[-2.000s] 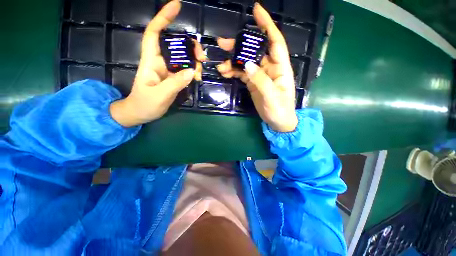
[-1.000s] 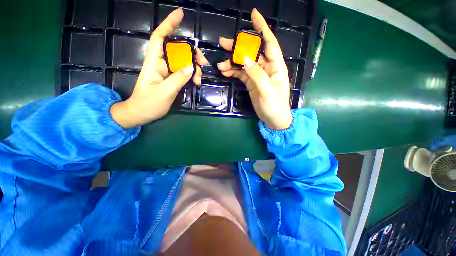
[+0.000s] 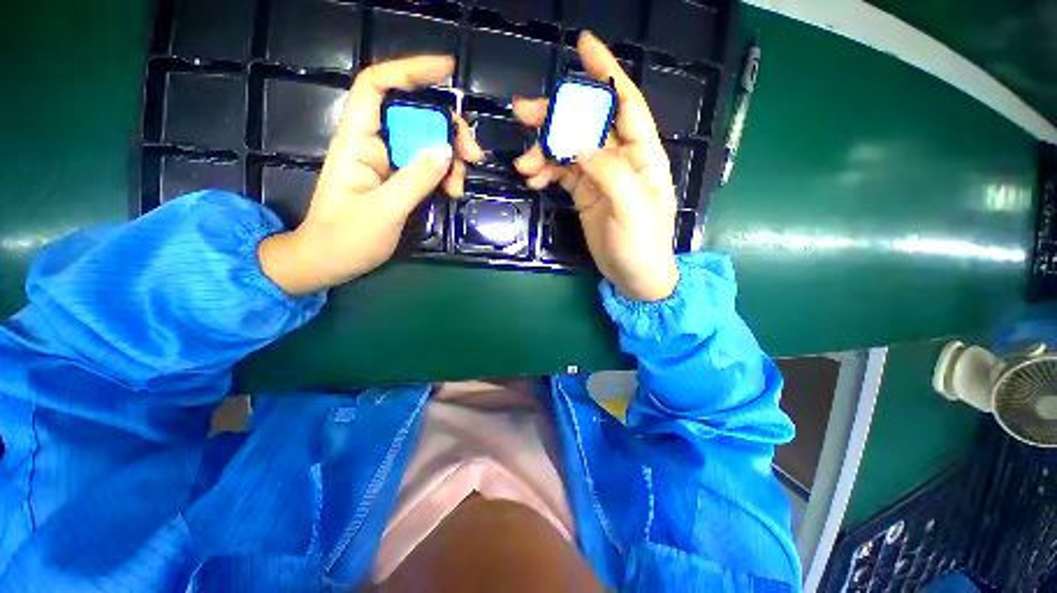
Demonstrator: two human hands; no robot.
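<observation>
My left hand (image 3: 369, 191) holds a small black smartwatch (image 3: 416, 131) by its edges, screen up, lit light blue, with the thumb on the screen's lower right. My right hand (image 3: 626, 185) holds a second smartwatch (image 3: 578, 118), its screen lit white, with the thumb at the screen's lower edge. Both hands are bare and above the black compartment tray (image 3: 307, 102). The backs of both watches are hidden. The tray pockets under the hands are partly covered.
The tray lies on a glossy green bench top (image 3: 858, 220). A thin pen or marker (image 3: 742, 110) lies right of the tray. A pale small fan (image 3: 1029, 394) stands at the right edge. Black gridded trays (image 3: 916, 527) show at the lower right.
The screens went from menu text to orange, and now the left one is light blue and the right one white. My left index finger has bent inward above its watch.
</observation>
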